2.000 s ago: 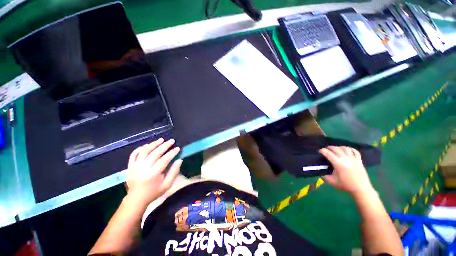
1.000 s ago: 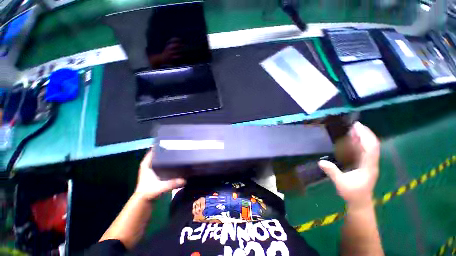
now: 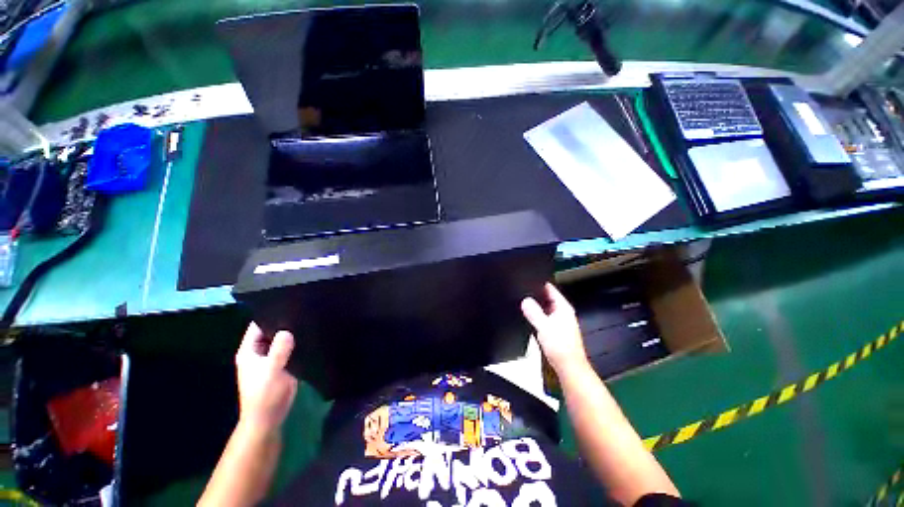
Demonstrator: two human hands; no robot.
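My left hand [image 3: 266, 364] and my right hand [image 3: 553, 319] hold a matte black box [image 3: 416, 297] by its two ends, in front of my body at the bench's near edge. A white label strip shows near its left end on the long side. Behind it an open laptop [image 3: 352, 183] stands on the black mat [image 3: 476, 163], its glossy black screen [image 3: 367, 74] raised. A pale silver panel [image 3: 601, 170] lies flat on the mat to the right.
An open cardboard carton [image 3: 694, 307] with dark flat items stands below the bench at right. Laptop parts in black trays [image 3: 735, 173] line the right end. A blue bin [image 3: 121, 158] is at left, a waste bin with red material [image 3: 87, 421] below. A black device [image 3: 595, 40] hangs at the top.
The black box has come from beside the carton at right to in front of me. My left hand has left the bench edge, and both hands now hold the box, its broad face showing.
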